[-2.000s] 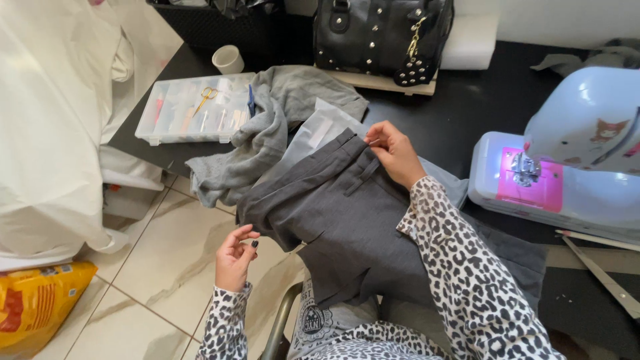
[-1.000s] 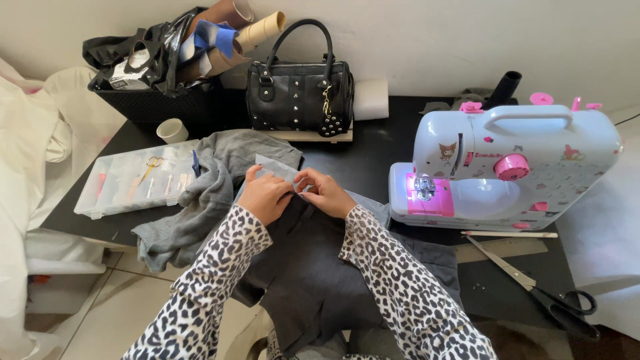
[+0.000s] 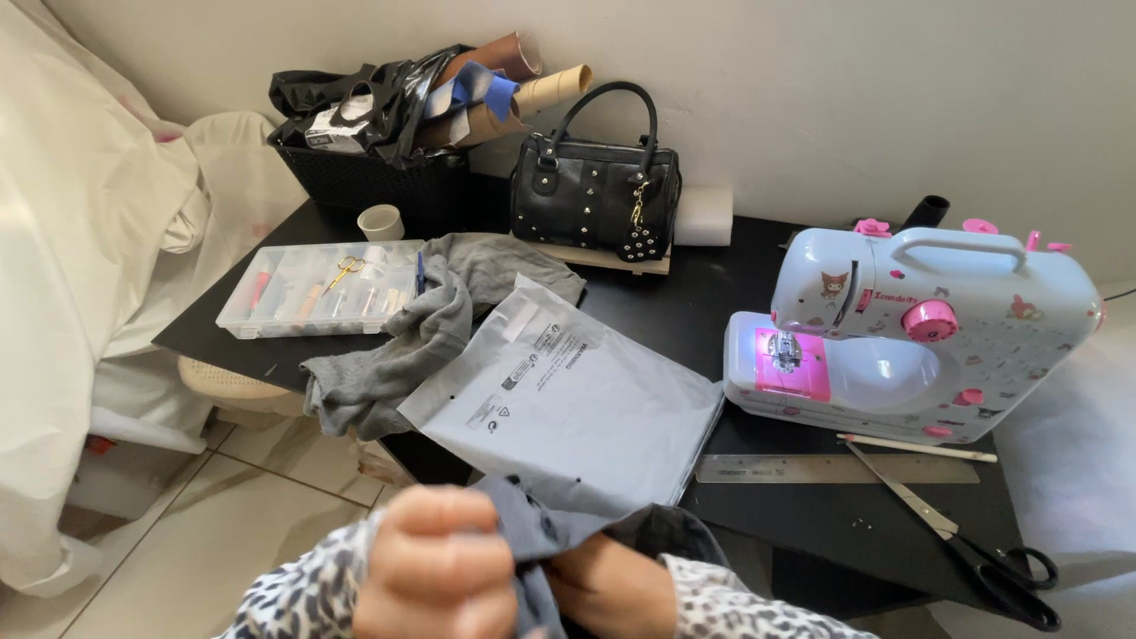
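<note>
Close to the camera at the bottom, my left hand [image 3: 439, 564] is closed on the edge of a dark grey garment [image 3: 532, 524], blurred. My right hand [image 3: 612, 586] is partly inside the garment's folds, its fingers hidden by the cloth. Just beyond them, a translucent plastic bag [image 3: 568, 399] with printed writing lies flat on the black table. A crumpled grey cloth [image 3: 426, 324] touches the bag's left side.
On the table stand a light blue sewing machine [image 3: 932, 328], a studded black handbag [image 3: 595, 195], a clear compartment box [image 3: 311, 293] with gold scissors [image 3: 346, 271], a white cup [image 3: 381, 223] and a black basket [image 3: 373, 182]. A ruler [image 3: 834, 469] and large scissors [image 3: 941, 524] lie at the right.
The dark garment, spread over my lap and the table edge before, is now gathered close to me in my hands. More of the plastic bag is uncovered.
</note>
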